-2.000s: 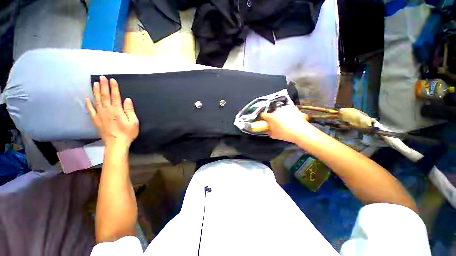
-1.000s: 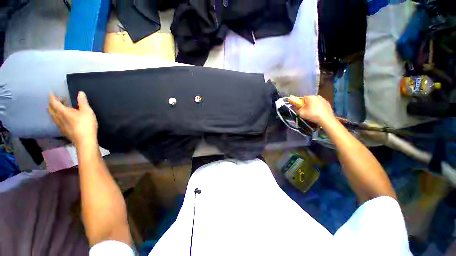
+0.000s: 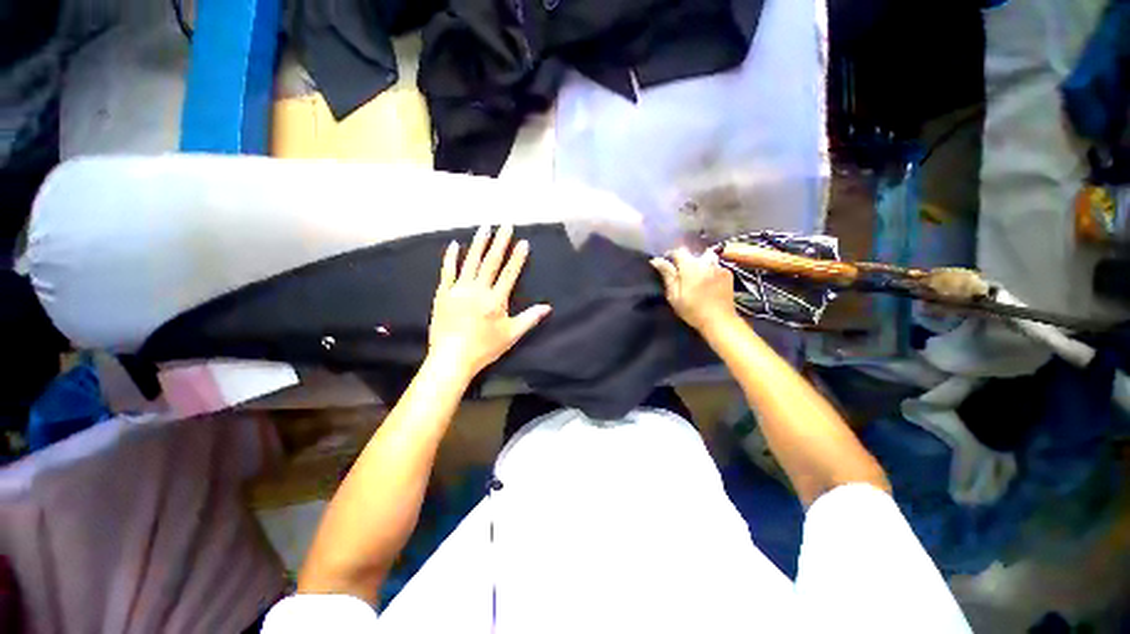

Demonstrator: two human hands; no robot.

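The dark garment (image 3: 582, 310) lies over the front of the pale padded arm (image 3: 273, 229), its upper edge slanting down to the left. Two small shiny snaps (image 3: 356, 336) show on its lower left part. My left hand (image 3: 477, 310) lies flat on the garment, fingers spread. My right hand (image 3: 701, 292) is at the garment's right end, fingers curled and seeming to pinch its edge; the fingertips are partly hidden. The steam iron (image 3: 787, 282) rests just right of my right hand, its orange-brown handle out of my grip.
A blue bar (image 3: 231, 74) and a crumpled dark garment pile (image 3: 496, 62) lie behind the padded arm. The wrapped hose (image 3: 1029, 325) runs right from the iron. A pink and white card (image 3: 229, 385) lies at the front left, above a pink cloth cover (image 3: 136, 520).
The iron has been let go and sits at the right. The garment has shifted down and turned towards me, baring more of the padded arm. My left hand has moved right onto the garment.
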